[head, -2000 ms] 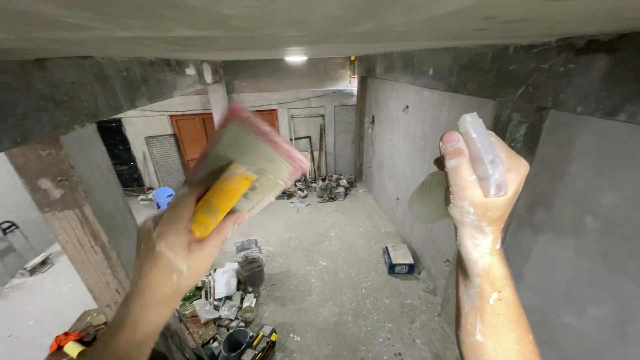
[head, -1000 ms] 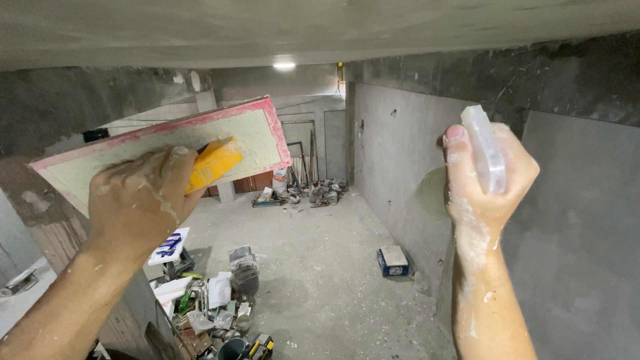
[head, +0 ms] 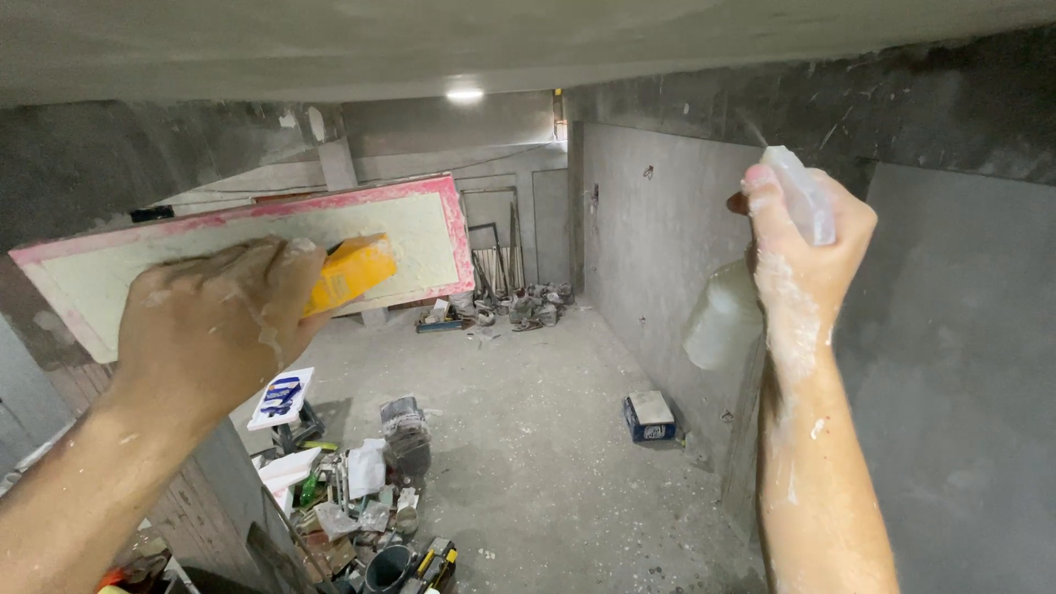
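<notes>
My left hand (head: 219, 318) is closed around the yellow handle (head: 351, 272) of a rectangular plastering float (head: 412, 239), whose pale back with pink edges faces me. My right hand (head: 808, 214), raised at the right and smeared with white compound, grips a translucent spray bottle (head: 726, 318) by its head. The bottle's body hangs below and left of the fist, and a faint mist shows at the nozzle. Close above both hands runs a smooth grey ceiling (head: 495, 49). Fingers hide most of the float's handle and part of the sprayer.
Far below is a concrete floor (head: 528, 462) with a blue box (head: 649, 417) near the right wall (head: 660, 239). Buckets, bags and debris (head: 363, 487) lie at lower left beside a pillar (head: 223, 487). Dark beams (head: 932, 107) flank the ceiling. More rubble (head: 536, 305) lies at the back.
The float has turned from a tilted, blurred pose to a wide, nearly level one at the left. My right hand still holds the spray bottle; mist now shows at its nozzle.
</notes>
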